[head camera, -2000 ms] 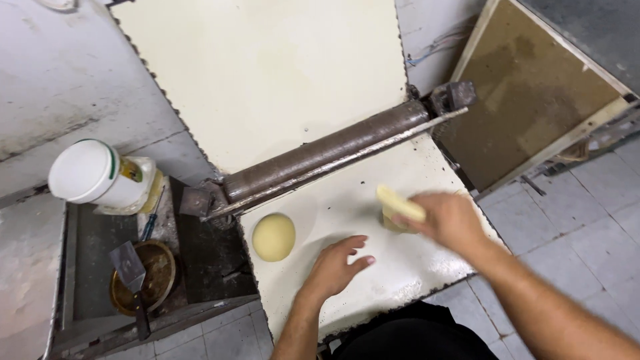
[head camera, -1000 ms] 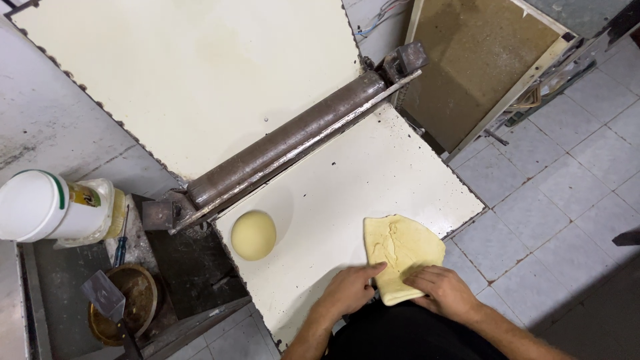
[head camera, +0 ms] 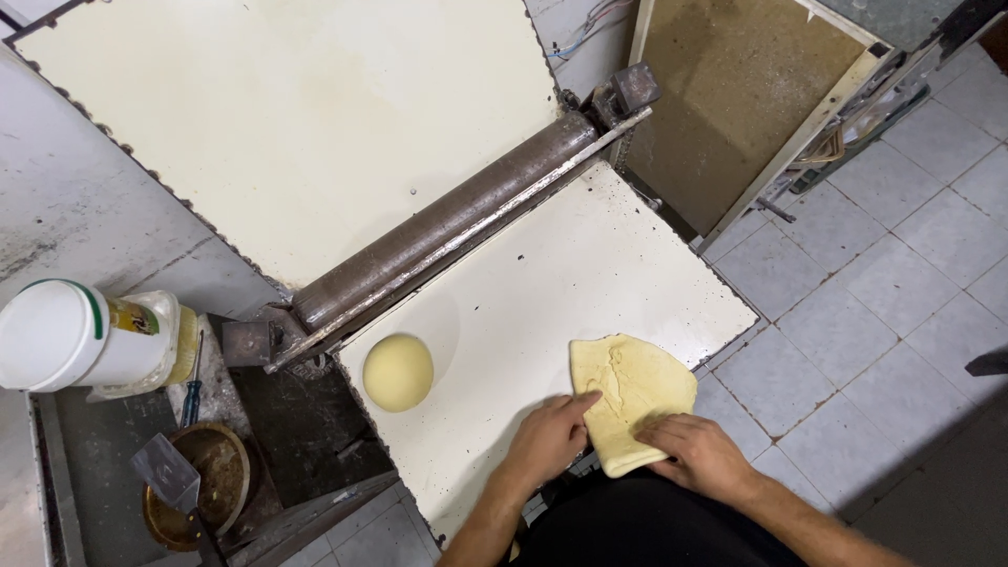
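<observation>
A flattened, folded sheet of yellow dough [head camera: 630, 390] lies at the near right edge of the white work surface, its near end hanging over the edge by my body. My left hand [head camera: 551, 433] touches the sheet's left side, index finger extended onto it and thumb near its edge. With my right hand [head camera: 693, 453] I grip the near right edge, fingers on top and thumb underneath. A smooth ball of yellow dough [head camera: 398, 372] rests at the left of the surface. Beyond both stretches the metal roller [head camera: 449, 220] of a dough sheeter.
Behind the roller slopes a large cream-coloured board [head camera: 315, 102]. At left are a white plastic bucket [head camera: 55, 335], a screwdriver [head camera: 191, 402], and a round pan [head camera: 236, 480] with a metal scraper [head camera: 167, 472] across it. A framed brown panel [head camera: 732, 102] stands at right.
Two seconds ago my right hand held the dough up, apart from my left hand. The dough now lies spread at the near edge with both hands on it. The dough ball stays at the left.
</observation>
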